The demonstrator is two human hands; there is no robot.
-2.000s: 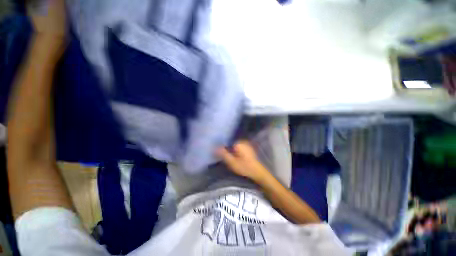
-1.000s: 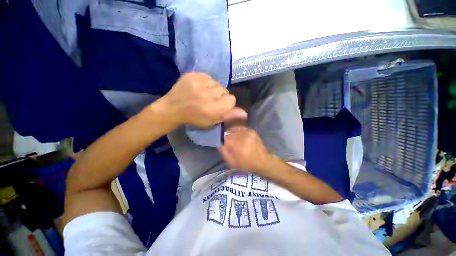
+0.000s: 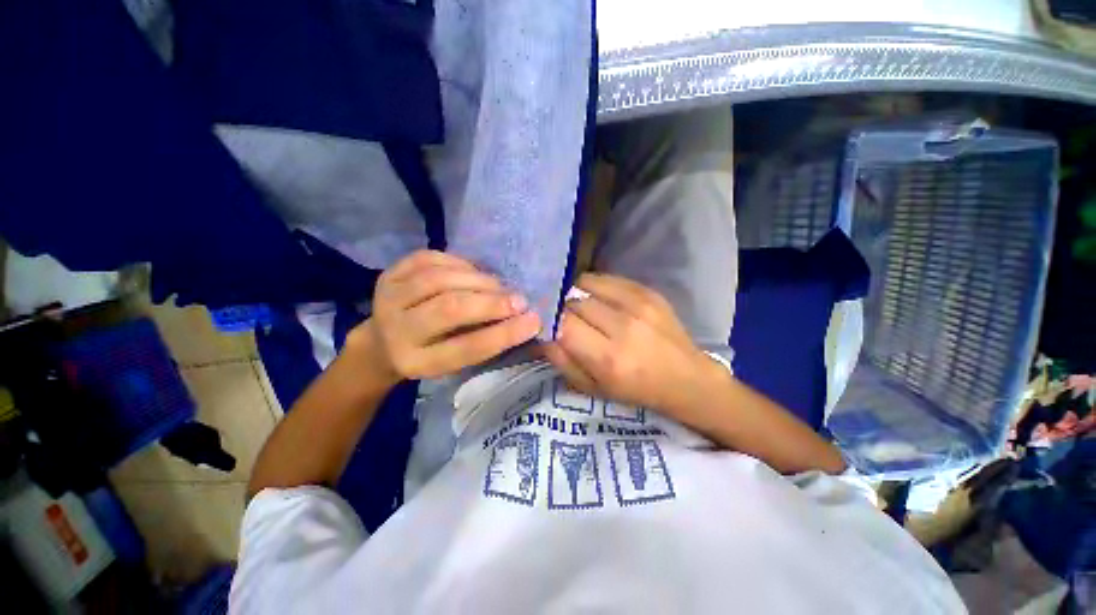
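Observation:
A garment panel (image 3: 511, 156) lies over my lap and the table edge, its pale grey-blue wrong side up with a narrow navy edge on the right. A navy rectangle (image 3: 313, 66) lies on the pale side at the upper left. My left hand (image 3: 451, 315) grips the panel's lower end from the left. My right hand (image 3: 625, 334) pinches its corner from the right, with a small white bit showing at the fingertips. The fingertips of both hands nearly touch. What lies under the fingers is hidden.
The white table (image 3: 841, 60) has a ruler-like tape along its front edge. A grey-blue mesh basket (image 3: 949, 288) stands below it at right, beside hanging navy cloth (image 3: 787, 324). Navy cloth hangs left of my legs. A blue basket (image 3: 120, 384) and boxes are at lower left.
The panel has come down over my lap. My left hand has moved from the raised cloth to its lower end, then slightly left and down, beside my right hand. The view has tilted down.

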